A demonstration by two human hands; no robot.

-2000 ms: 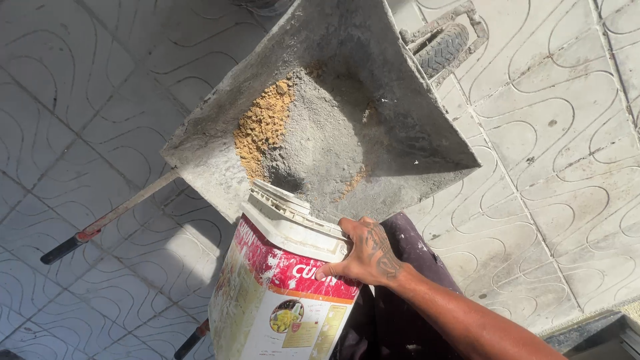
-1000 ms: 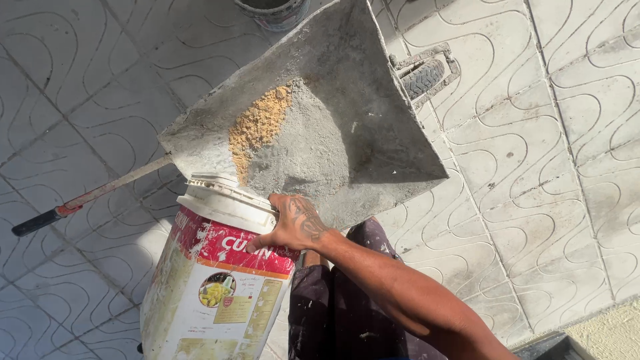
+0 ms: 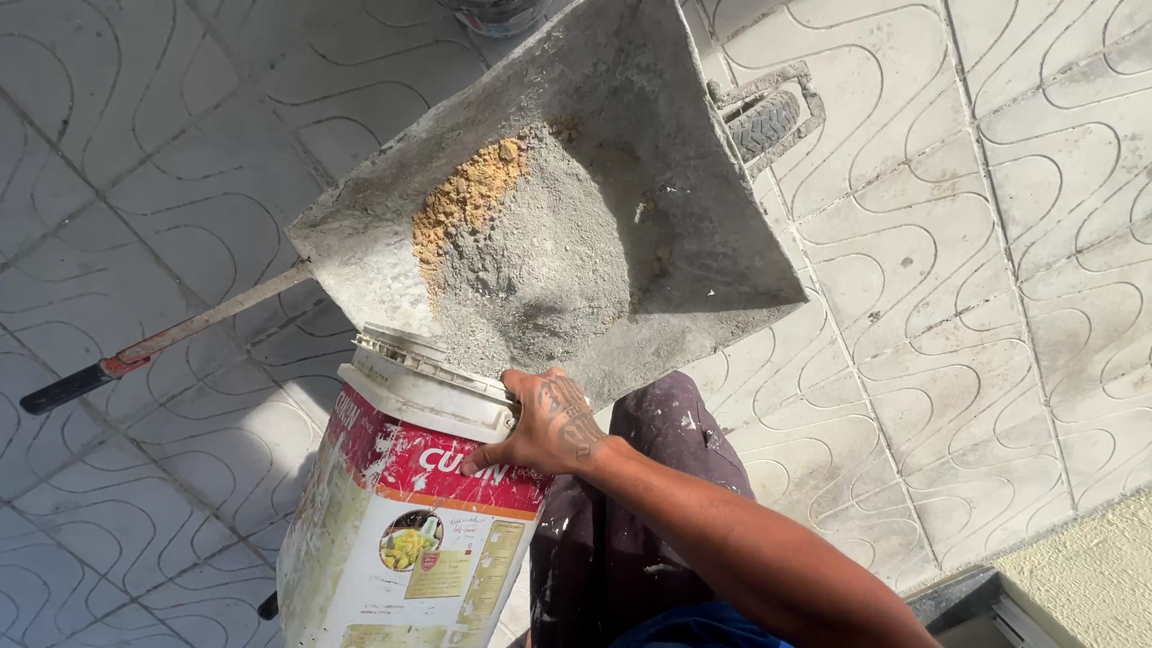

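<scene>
My right hand [image 3: 549,423], tattooed on its back, grips the rim of a white plastic bucket [image 3: 405,540] with a worn red and white label. The bucket is tilted, its mouth over the near edge of a wheelbarrow's metal tray [image 3: 720,216]. In the tray lies grey powder [image 3: 558,243], like cement, with orange-brown sand [image 3: 477,189] along its left side. The bucket's inside is hidden from view. My left hand does not show.
The wheelbarrow's handle [image 3: 207,324] with a black grip reaches left, and its wheel [image 3: 765,124] stands at the upper right. Another bucket [image 3: 499,13] is at the top edge. Patterned tiles [image 3: 900,225] cover the floor; a yellowish textured surface [image 3: 1080,567] is at lower right.
Since the first frame the bucket's mouth has moved left relative to the tray, with my right hand still on its rim. More of the grey powder is uncovered near the tray's near edge.
</scene>
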